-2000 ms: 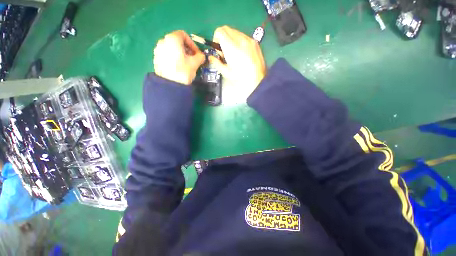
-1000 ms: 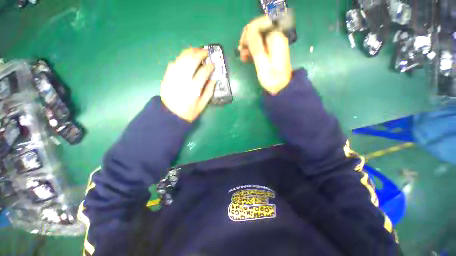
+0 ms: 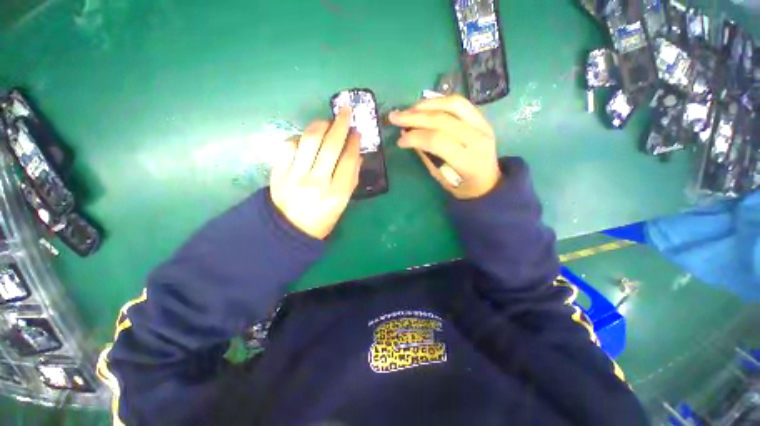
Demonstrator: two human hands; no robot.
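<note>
An open black phone unit (image 3: 372,170) with a silvery board lies on the green bench top, upper end away from me. My left hand (image 3: 318,175) rests over its left side, fingertips on the board, steadying it. My right hand (image 3: 450,143) is just right of the unit, not touching it, thumb and fingers closed around a slim tool (image 3: 452,175) whose pale blunt end shows under the palm. A small dark part at its fingertips is too blurred to name. A second open handset (image 3: 486,76) lies beyond my right hand, with a small part beside it.
Heaps of units and small modules (image 3: 704,108) lie at the upper right. At the left edge are stacked dark units (image 3: 42,170) and a clear pocketed tray (image 3: 75,349). Past the bench edge at right are a blue stool or bin (image 3: 596,312) and a light-blue sleeve or cloth (image 3: 708,241).
My right hand has come back from the second handset toward the unit under my left hand. The view has shifted, showing more of the right heap and less of the tray.
</note>
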